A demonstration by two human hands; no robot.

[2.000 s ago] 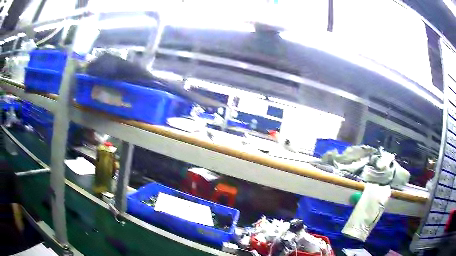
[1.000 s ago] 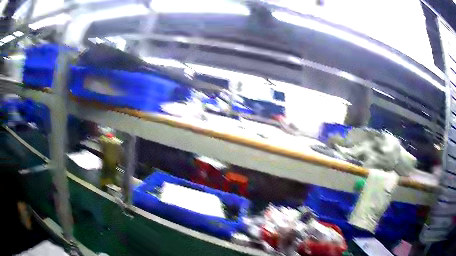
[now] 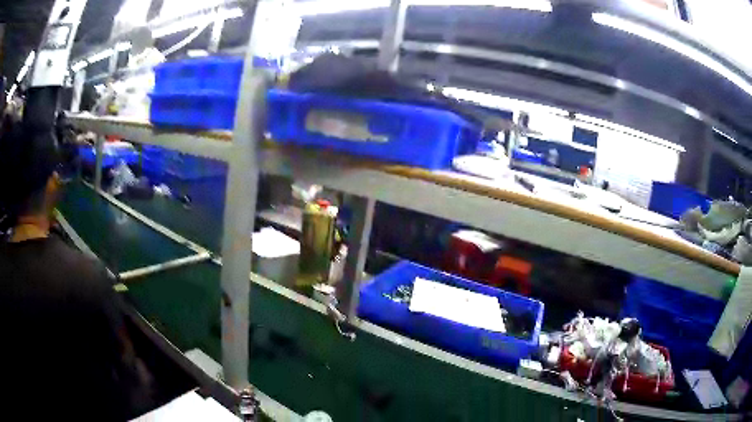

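Neither of my hands is in the picture. Nearest in front of me is the green conveyor belt (image 3: pixel 330 371), running from the upper left to the lower right. A grey metal post (image 3: pixel 239 247) stands at its near edge. A white sheet or board (image 3: pixel 185 409) shows at the bottom edge, left of centre. A rounded clear top, perhaps a bottle, shows at the bottom edge (image 3: pixel 317 417).
Across the belt are a blue tote (image 3: pixel 445 331) with a white sheet, a red basket (image 3: pixel 655 381) heaped with white cords, and a yellow-green bottle (image 3: pixel 317 243). Blue totes (image 3: pixel 371 132) sit on the shelf above. A person in dark clothes (image 3: pixel 66 330) is at the left.
The view has turned left, so the post, totes and basket have moved right in the picture. The person at the left now shows more fully. The whiteboard at the right has left the picture.
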